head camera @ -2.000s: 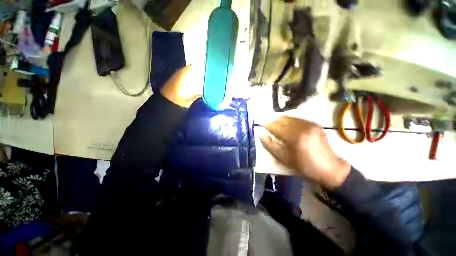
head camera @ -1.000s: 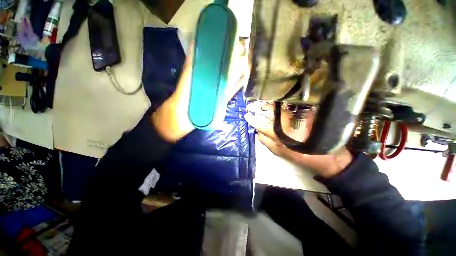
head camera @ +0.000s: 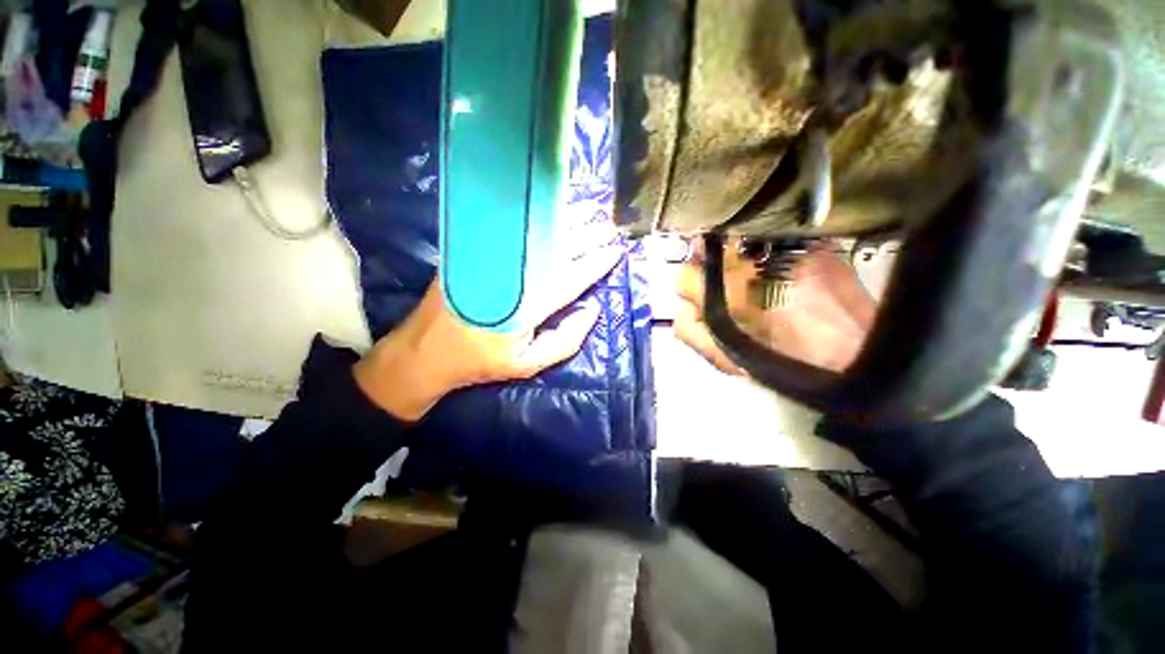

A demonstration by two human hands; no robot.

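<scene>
The shiny navy quilted shell panel lies on the machine table and runs from the front edge back under the machine head. My left hand lies flat on the panel, fingers pointing to the needle area, partly hidden by the teal lamp. My right hand is right of the panel's edge, mostly hidden behind the dark curved guard; whether it holds cloth cannot be seen. The needle area is glared and partly hidden by the cream sewing machine head.
A black mobile phone with a pale cable lies on the table at left. Dark cloth strips, a white bottle and small items lie at far left. A red-handled tool is at the far right edge.
The view has moved closer to the machine head. More navy panel now shows behind the lamp. My left hand has come out below the lamp onto the panel; the guard now covers my right hand more.
</scene>
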